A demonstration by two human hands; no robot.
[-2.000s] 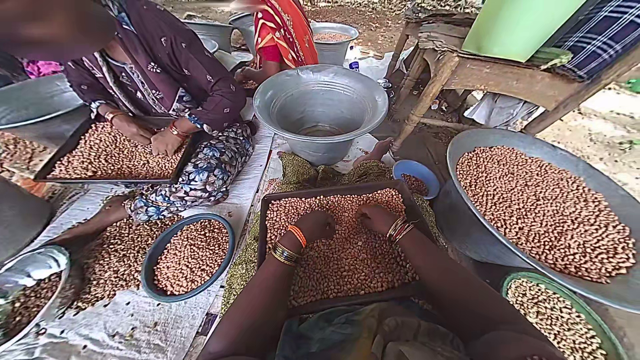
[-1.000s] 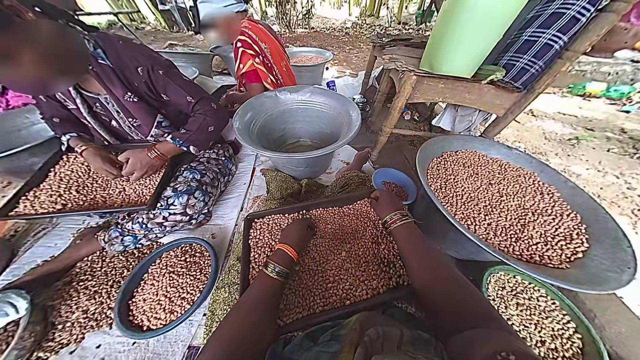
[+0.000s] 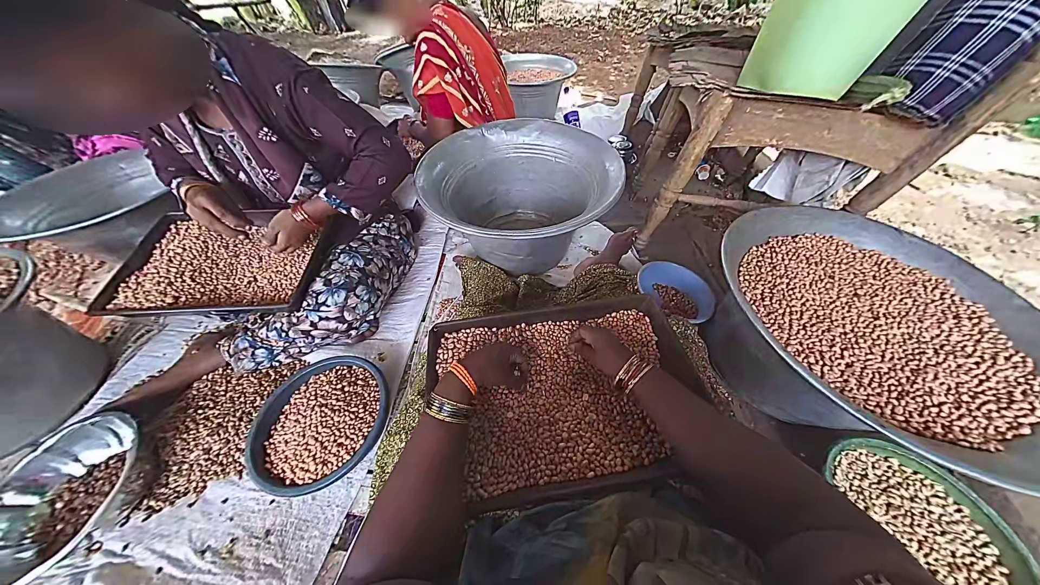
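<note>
A dark rectangular tray filled with shelled peanuts rests across my lap. My left hand, with an orange bangle and metal bangles at the wrist, is over the nuts in the tray's upper left part, fingers curled down. To its right, my right hand touches the nuts near the tray's far side, its fingers bent together. Whether either hand has nuts between its fingers cannot be seen. Beyond the tray stands a wide metal basin with little or nothing visible inside.
At right are a large metal pan of peanuts, a green-rimmed tub of paler nuts, a small blue bowl and a wooden chair. A blue-rimmed tub stands left. A person's hands work over another tray.
My right hand has moved from the tray's far right edge in over the nuts, nearer my left hand. My left hand has shifted across the nuts too.
</note>
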